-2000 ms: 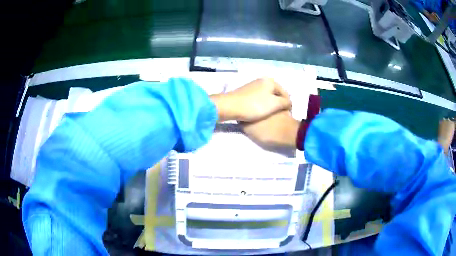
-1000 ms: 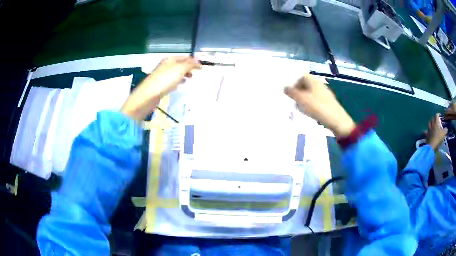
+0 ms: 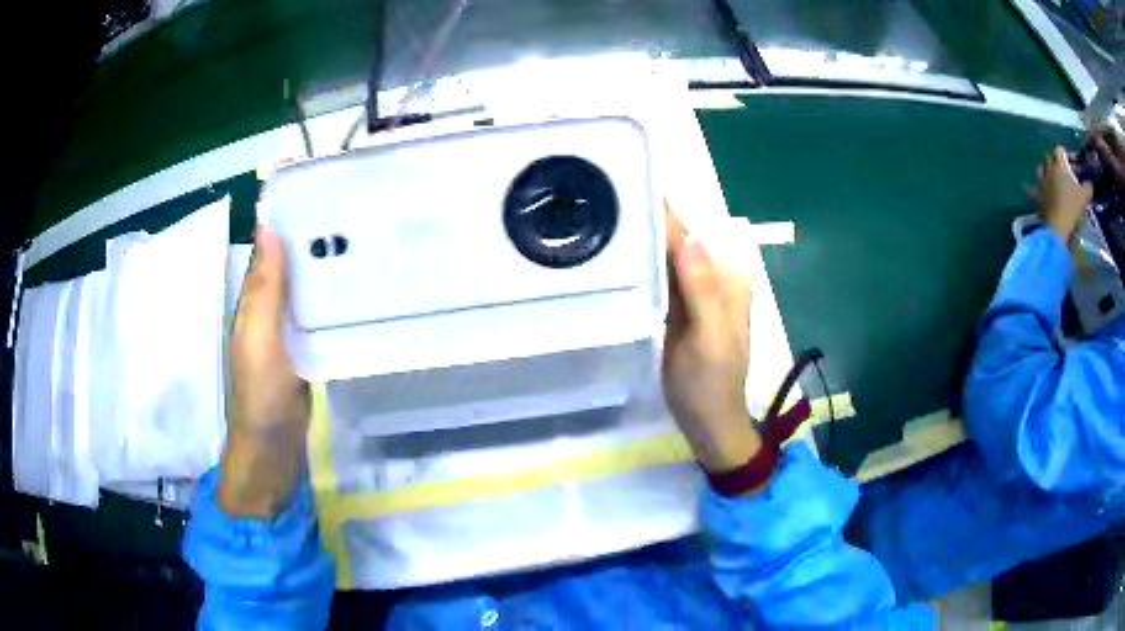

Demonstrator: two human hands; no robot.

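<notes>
A white projector unit [image 3: 420, 234] is held up over the mat, its front face towards me and slightly tilted. A black round lens [image 3: 561, 211] shows at the right of the face and two small dark oval holes [image 3: 328, 247] at the left. My left hand [image 3: 263, 370] grips its left side. My right hand [image 3: 709, 339], with a dark red band [image 3: 761, 464] at the wrist, grips its right side. Fingers behind the unit are hidden. Below it lies the white mat [image 3: 531, 530] with yellow tape strips.
White protective sleeves [image 3: 136, 358] are stacked on the green bench at the left. A black cord [image 3: 793, 380] is beside my right wrist. At the far right, a coworker's hands [image 3: 1063, 191] and blue sleeves are at another white unit [image 3: 1092, 277]. Dark glossy panels lie beyond the mat.
Both hands were apart above the unit and now grip its sides. The unit has been turned so the lens face shows, and lifted from the mat. The camera view has shifted.
</notes>
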